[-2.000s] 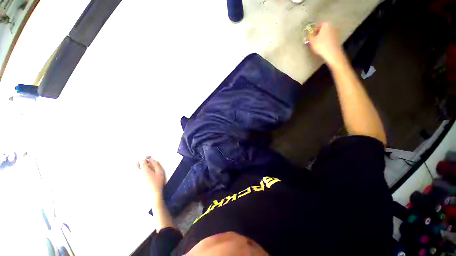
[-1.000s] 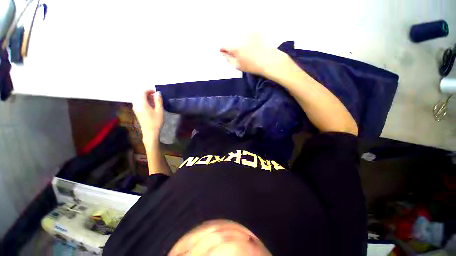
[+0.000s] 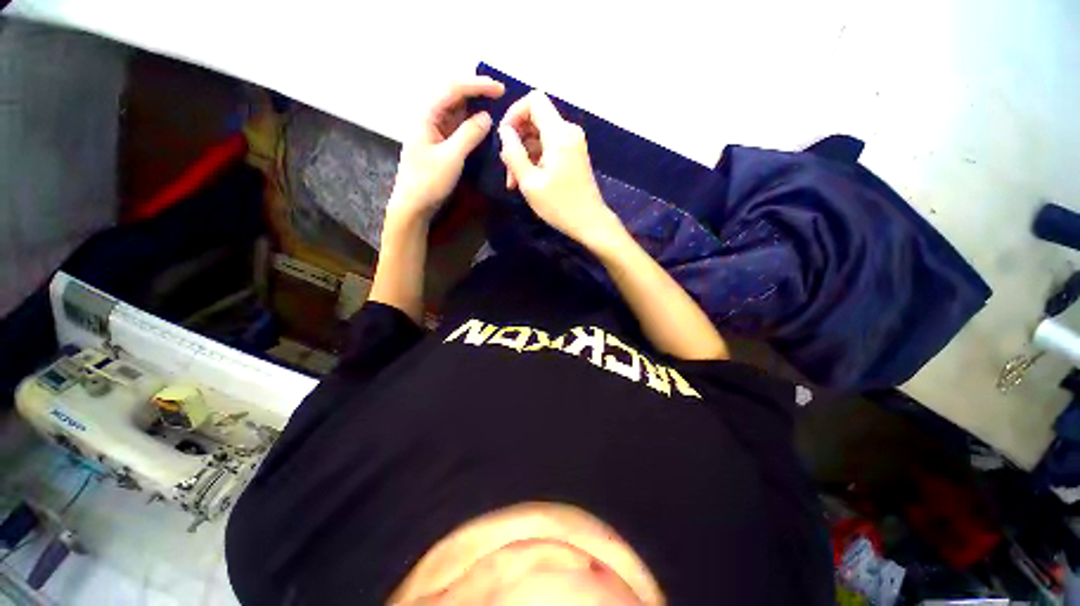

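The navy garment (image 3: 829, 231) lies over the front edge of the white table and down against my body. Rows of pale stitches show on it. My left hand (image 3: 429, 166) is at its narrow left end, thumb and fingers around the cloth near the corner. My right hand (image 3: 554, 166) is close beside it over the cloth, thumb and fingertips drawn together. Whether a needle or thread is between them is too small to tell. Small scissors with ring handles (image 3: 1016, 372) lie at the right of the table.
A navy thread cone (image 3: 1058, 226), a white cone (image 3: 1056, 339) and dark-handled shears (image 3: 1064, 298) are at the right table edge. A white sewing machine (image 3: 130, 414) stands at lower left. Clear plastic (image 3: 344, 178) hangs under the table edge. Mixed cloth lies low on the right.
My right hand, at the scissors two seconds ago, has come back across the garment beside my left hand. My left hand is now at the cloth's end. The view has turned.
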